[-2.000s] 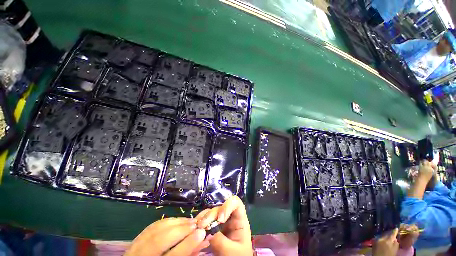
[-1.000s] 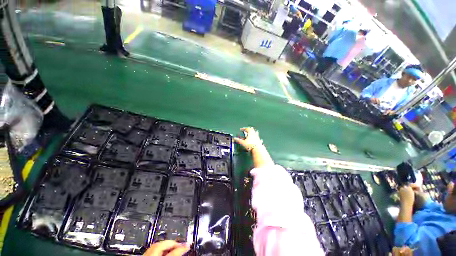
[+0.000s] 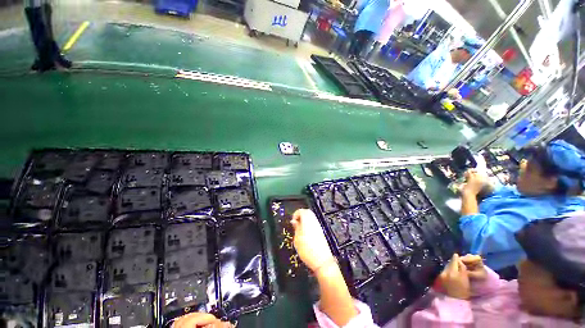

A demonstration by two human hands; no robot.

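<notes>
The large black blister tray [image 3: 192,221] lies in front of me with flat black parts in its pockets; the lower right pocket is glossy and holds no part. My right hand [image 3: 311,240] is over the narrow dark tray [image 3: 282,206], which holds scattered small yellowish pieces. Its fingertips are bent close together; whether they pinch a piece is too small to tell. My left hand [image 3: 199,320] is at the bottom edge, mostly cut off, and its fingertips are hidden. A small white-and-black piece [image 3: 288,148] lies on the green surface beyond the trays.
A second blister tray [image 3: 378,224] with black parts lies right of the narrow tray. Another small piece [image 3: 383,145] lies farther right on the green surface. Two workers sit close on the right, in blue [image 3: 507,218] and pink [image 3: 487,304]. Another person is across the line.
The view has swung right. My hands have parted from a small dark part; my right hand reached past the tray, then came back over the narrow tray. A white-and-black piece now lies near where it reached.
</notes>
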